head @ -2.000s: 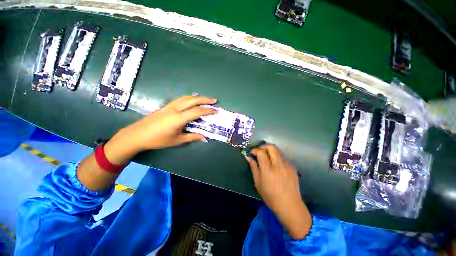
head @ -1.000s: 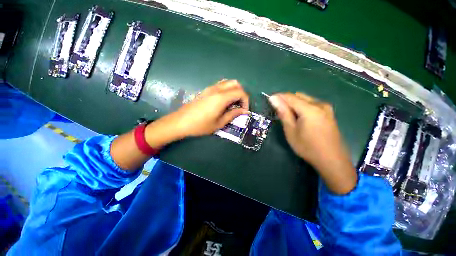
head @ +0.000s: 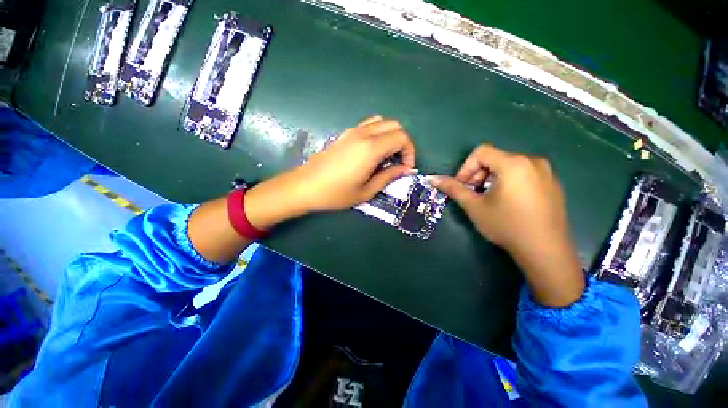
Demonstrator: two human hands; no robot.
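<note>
A phone chassis (head: 385, 206) lies flat and slanted on the dark green mat in the middle, its pale bay partly under my left hand. Its dark mainboard end (head: 421, 212) points right and shows small silver and gold spots. My left hand (head: 357, 166) rests over the chassis with thumb and fingertips brought together at its upper edge; what is between them is too small to tell. My right hand (head: 511, 203) has its thumb and finger at the upper corner of the mainboard end. A short thin dark item shows among its fingers, mostly hidden.
Three chassis (head: 227, 80) lie at the upper left. Two more lie at the right, one on crumpled clear plastic (head: 678, 362). Tiny yellowish bits (head: 641, 148) lie near the whitish edge strip (head: 511, 49). Beyond it is the green belt (head: 631, 56).
My right hand first rose from below the chassis's right end, then came in to its upper corner. My left hand has shifted from flat on the chassis to fingertips together near the mainboard.
</note>
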